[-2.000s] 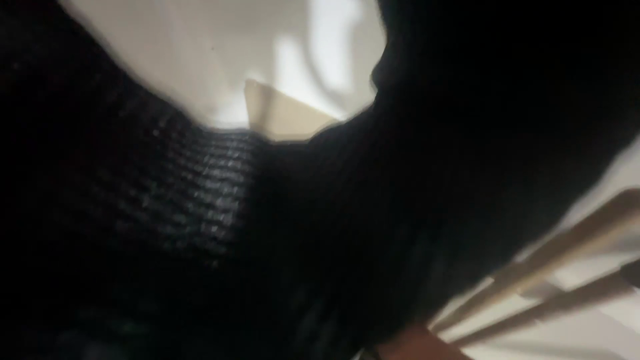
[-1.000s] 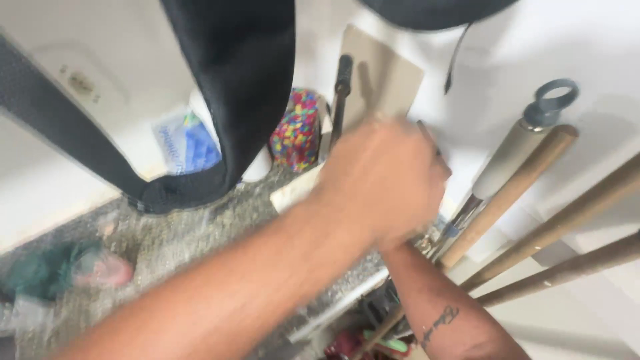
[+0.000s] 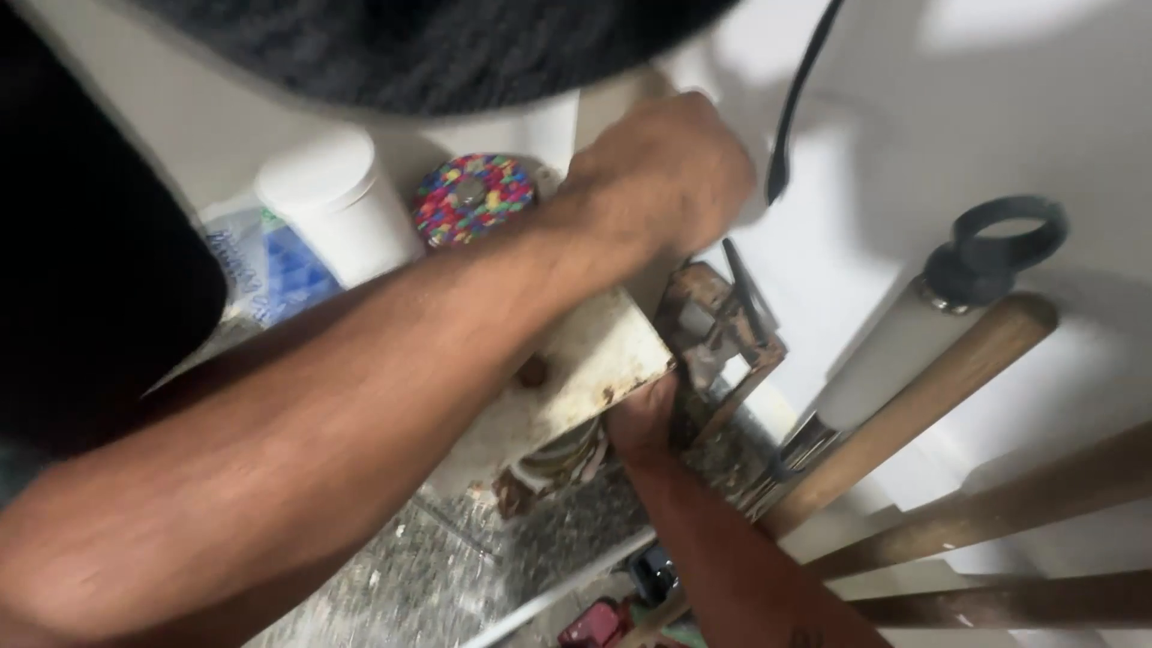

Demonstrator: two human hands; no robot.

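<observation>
My left hand (image 3: pixel 666 171) is curled near the wall, above a rusty white metal box (image 3: pixel 585 360); its fingers face away, and whether they hold anything is hidden. The left forearm crosses over the box. My right hand (image 3: pixel 643 414) reaches from the lower right to the box's rusted edge, its fingers hidden behind it, so its grip cannot be told. Beside the box stands a rusty metal frame (image 3: pixel 765 355) with a dark bar. A multicoloured round-topped container (image 3: pixel 472 198) and a white lidded tub (image 3: pixel 337 202) stand behind the left forearm.
Several wooden poles (image 3: pixel 918 405) and a grey tube with a black ring (image 3: pixel 877 351) lean at the right. A speckled stone counter (image 3: pixel 405 567) lies below. A blue and clear plastic package (image 3: pixel 292 270) is by the tub. Dark fabric (image 3: pixel 432 45) covers the top.
The dark fabric that blocked most of the view two seconds ago covers less of it. My hands, close together one second ago, are now apart, the left above the right. The white metal box shows more fully.
</observation>
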